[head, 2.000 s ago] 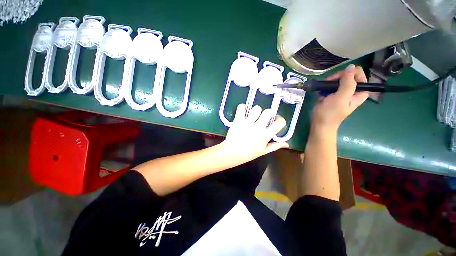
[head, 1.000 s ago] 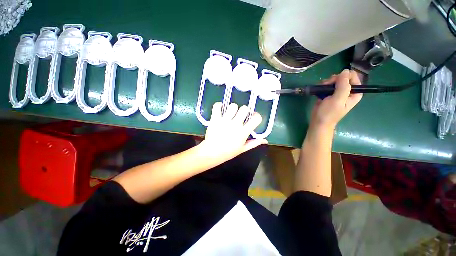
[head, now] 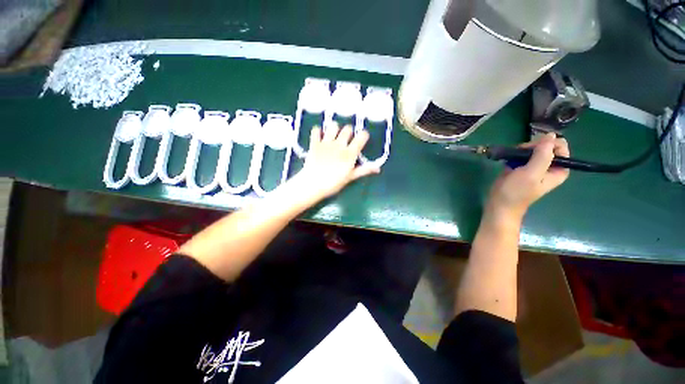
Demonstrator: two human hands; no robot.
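Observation:
Three white looped housings point(head: 377, 109) lie side by side on the green bench. My left hand point(head: 330, 163) lies over their lower loops with fingers spread; it covers part of them. My right hand point(head: 529, 180) holds the black soldering iron point(head: 583, 163) like a pen. The iron's tip points left over the bench, apart from the housings. A row of several more white housings point(head: 244, 129) lies to the left, close to the three.
A large off-white duct point(head: 477, 67) hangs behind the iron. The metal iron stand point(head: 559, 105) is right of it. A heap of tiny white parts point(head: 105, 75) lies far left. Stacked white housings point(head: 672, 146) lie at the right edge. A red stool point(head: 131, 268) is below the bench.
The iron has moved off the right housing, away to the right. My left hand and the three housings are now nearer the longer row. The view has shifted, showing the small-parts heap.

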